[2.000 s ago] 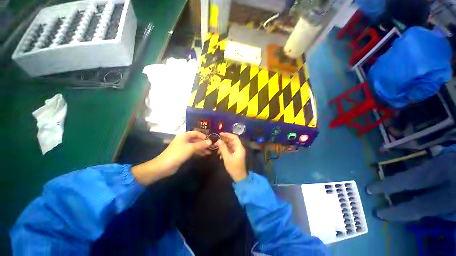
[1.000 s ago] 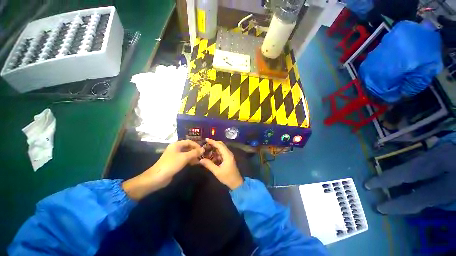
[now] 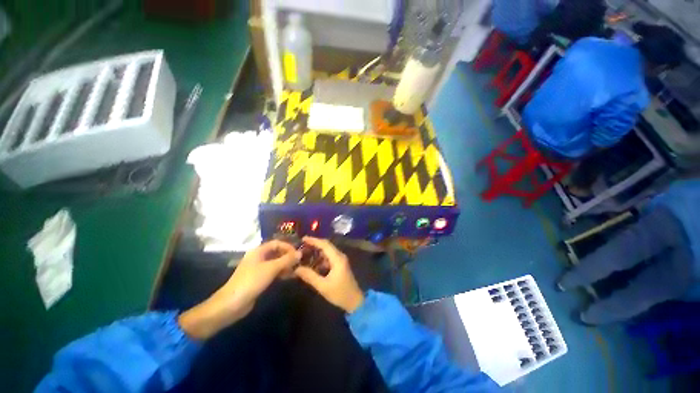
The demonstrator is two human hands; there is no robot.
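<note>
A small dark round part (image 3: pixel 313 258) is held at the fingertips in front of the machine's front panel; the fingers partly hide it and it is blurred. My left hand (image 3: pixel 257 274) pinches its left side. My right hand (image 3: pixel 334 278) curls around its right side. The two hands touch or nearly touch at the part. The machine bed (image 3: pixel 345 169) is covered in yellow-black pattern. An orange fixture (image 3: pixel 393 123) sits on it below a white cylinder (image 3: pixel 417 84).
A white foam tray (image 3: pixel 96 127) and a crumpled cloth (image 3: pixel 54 257) lie on the green bench. A white heap (image 3: pixel 229 188) lies against the machine's left side. Another foam tray (image 3: pixel 491 338) with dark parts is low at right. A person in blue (image 3: pixel 583 100) sits beyond.
The view has shifted, so the machine and bench sit lower and further left. The hands keep hold of the round part, with the fingers slightly moved around it.
</note>
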